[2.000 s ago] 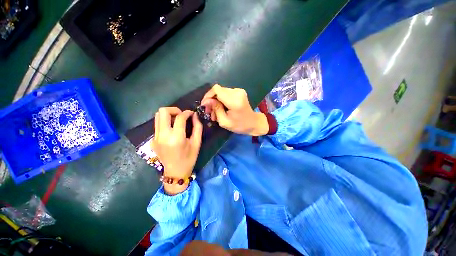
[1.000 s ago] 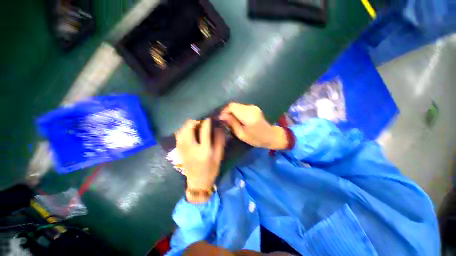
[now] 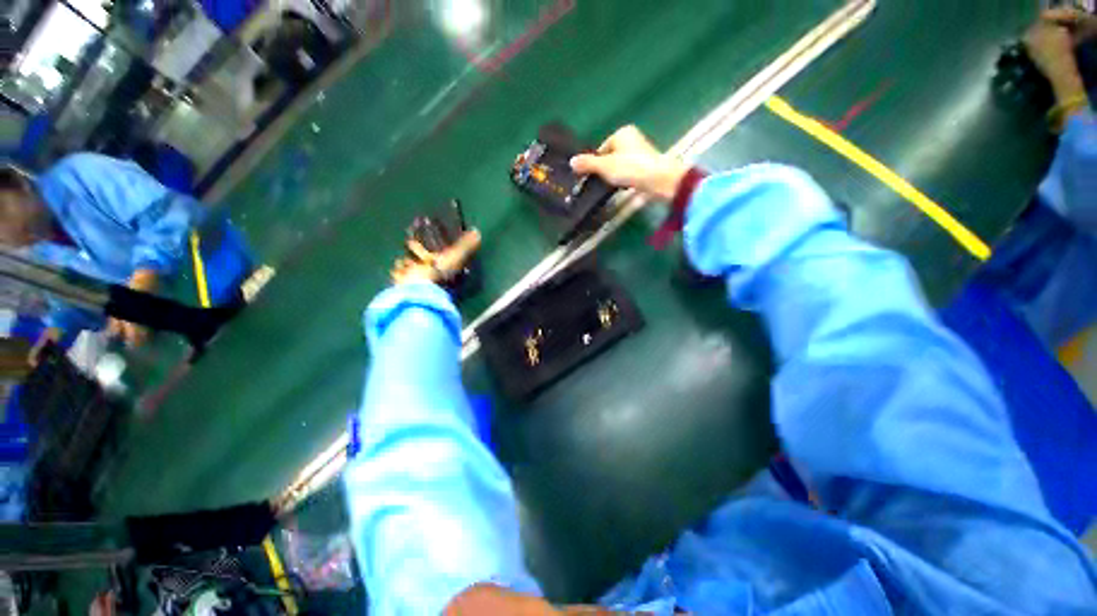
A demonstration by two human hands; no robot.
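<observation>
My right hand (image 3: 632, 165) grips the right edge of a black fixture (image 3: 565, 214), just beyond the pale rail. A part-built unit with orange and silvery patches (image 3: 544, 172) lies in it. My left hand (image 3: 439, 258) is on another dark fixture or unit (image 3: 461, 221) further left, also beyond the rail. Its fingers cover part of it, and I cannot tell what lies in it. The two dark blocks are apart.
A black parts tray (image 3: 562, 367) with two small gold piles lies on my side of the pale rail (image 3: 782, 75). The blue bin (image 3: 481, 415) is mostly hidden behind my left sleeve. People in blue smocks are at the far left and right edge.
Both hands have left the work close to my body and reached forward across the rail, now apart. The view has moved forward along the line, with the parts tray now lower in the picture.
</observation>
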